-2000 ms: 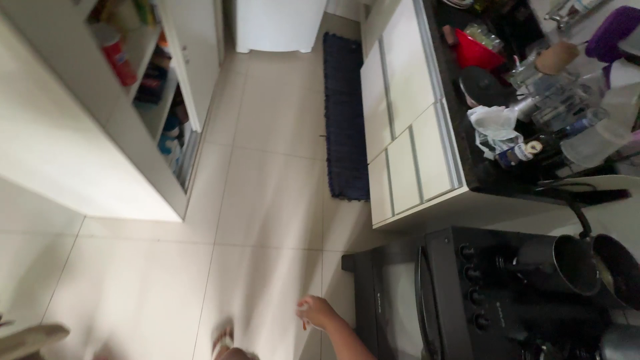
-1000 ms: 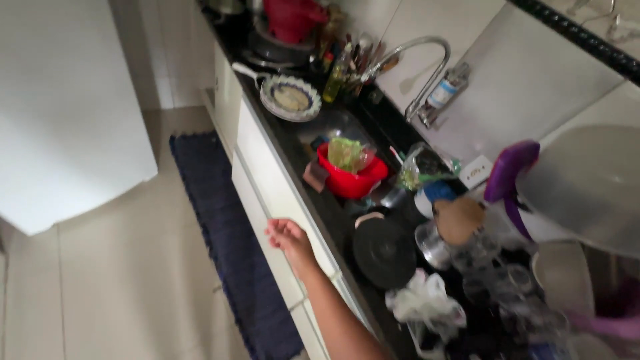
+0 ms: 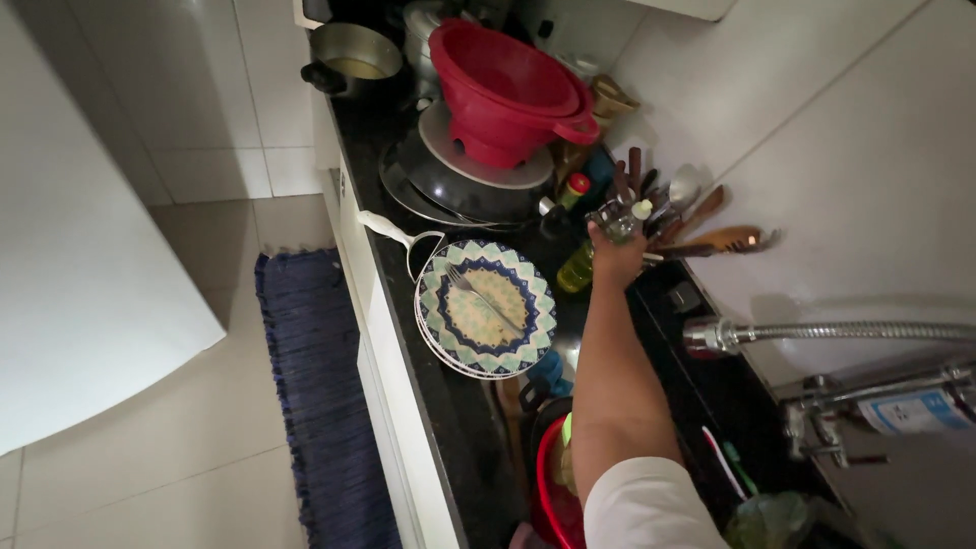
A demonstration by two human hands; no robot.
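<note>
My right hand (image 3: 616, 255) reaches across the dark countertop and is closed around the upper part of a clear bottle of yellow-green liquid (image 3: 576, 268); its pale cap (image 3: 643, 209) shows above the fingers. Beyond the hand are wooden-handled knives, a metal ladle (image 3: 685, 187) and a slotted wooden spoon (image 3: 728, 239). A red-capped bottle (image 3: 577, 184) stands close by. Left of my forearm lies a stack of patterned plates (image 3: 488, 305) with a fork (image 3: 486, 301) on the top one. My left hand is out of view.
Red plastic colanders (image 3: 511, 84) rest on a lidded black pan (image 3: 465, 179), near a saucepan (image 3: 354, 61). A white-handled utensil (image 3: 385, 227) touches the plates. A chrome faucet (image 3: 713, 335) and a red bowl (image 3: 553, 488) are nearer. A blue rug (image 3: 328, 396) lies on the floor.
My right hand was empty over the cabinet fronts; now it is over the counter, holding the bottle. The view has swung along the counter toward the pans.
</note>
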